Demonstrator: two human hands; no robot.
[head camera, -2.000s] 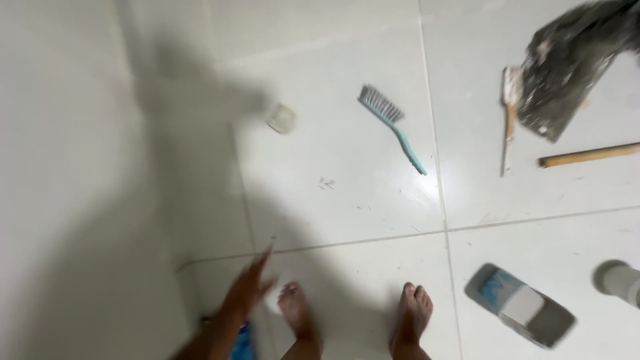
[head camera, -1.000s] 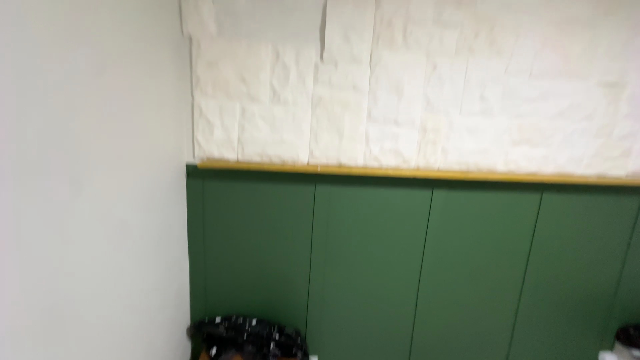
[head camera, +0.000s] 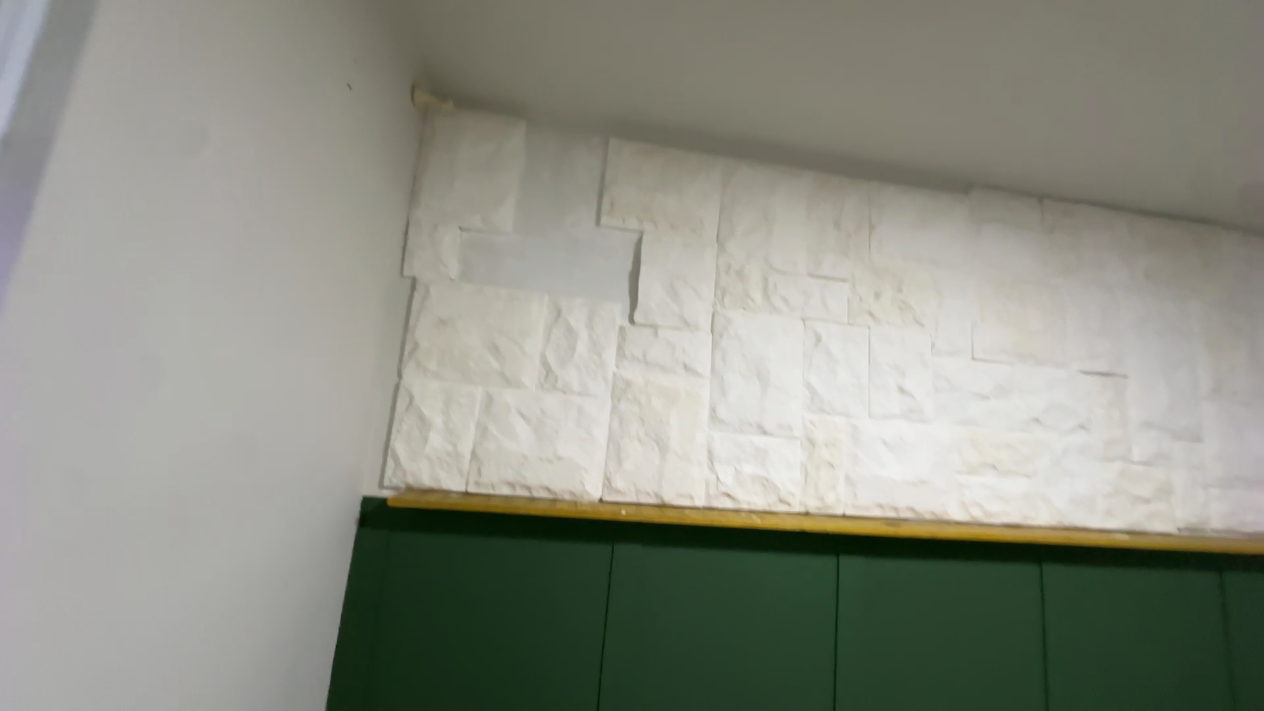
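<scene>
Neither of my hands is in the head view, so what they hold is hidden. White rough-faced stone tiles cover the upper wall in interlocking rectangles. Near the upper left corner, a flat grey patch of bare wall shows between the tiles, wider at its lower part and narrower where it runs up to the ceiling. A yellow wooden strip runs along the bottom edge of the tiles. Beneath it are dark green panels with vertical seams.
A plain white side wall stands at the left and meets the tiled wall in a corner. The smooth ceiling spans the top. A small beige piece sits at the upper corner.
The view has swung from the floor up to the wall and ceiling. A hand, feet and brushes showed two seconds ago; none of them shows now.
</scene>
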